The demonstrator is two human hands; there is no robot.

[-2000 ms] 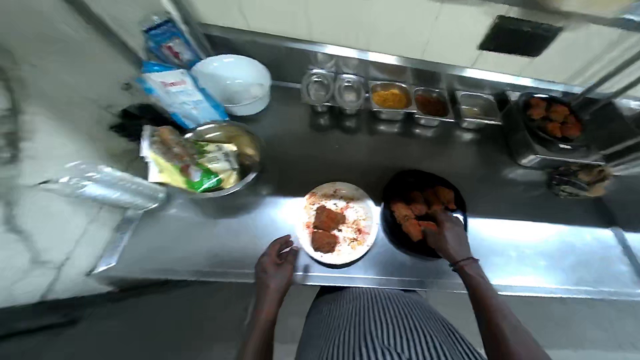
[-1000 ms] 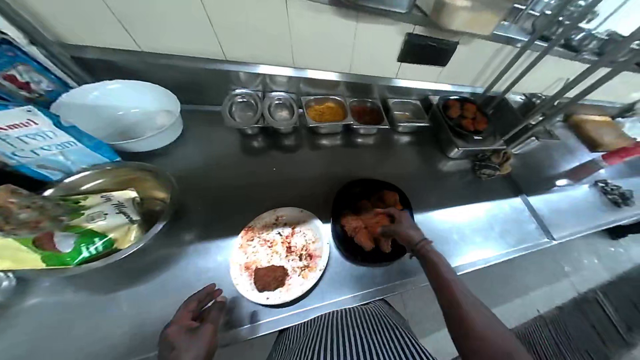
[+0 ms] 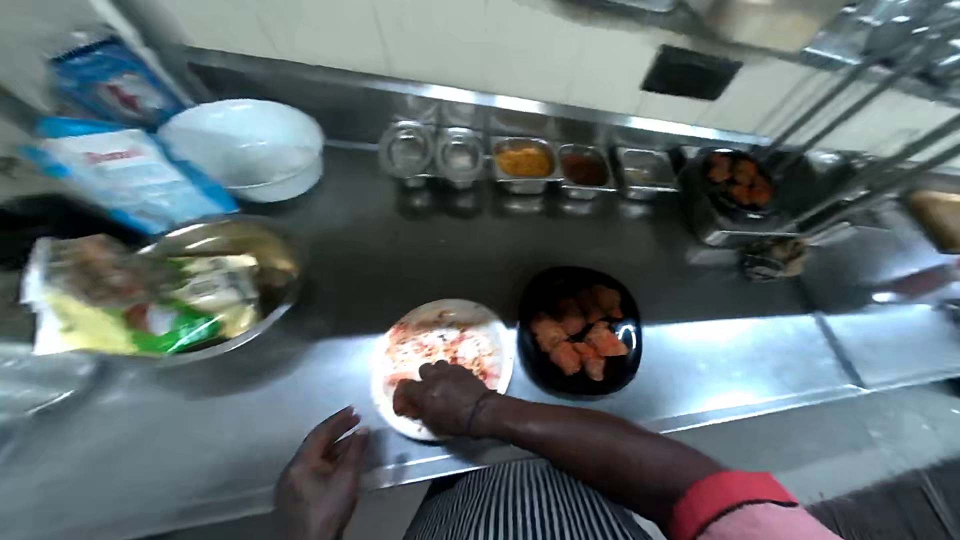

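Observation:
My right hand (image 3: 442, 397) is over the lower left of a white plate (image 3: 504, 337) smeared with red-orange residue. Its fingers close around a reddish-brown coated piece (image 3: 407, 397), partly hidden by the hand. Just right of the plate sits a black bowl (image 3: 634, 300) holding several orange-red coated pieces (image 3: 574, 330). To the left of the plate, my left hand (image 3: 326, 469) hangs over the counter's front edge, fingers apart, with nothing in it.
Along the back stand small steel containers (image 3: 523, 160), some with orange and red powder. At left are a white bowl (image 3: 244, 150), blue packets (image 3: 135, 172) and a steel bowl (image 3: 277, 285) with packages. A pan of pieces (image 3: 741, 182) sits at back right, near long metal rods (image 3: 862, 112).
My right hand has moved left from the black bowl to the white plate. Two coated pieces showed on the plate at first, then one; that one is now under my right hand.

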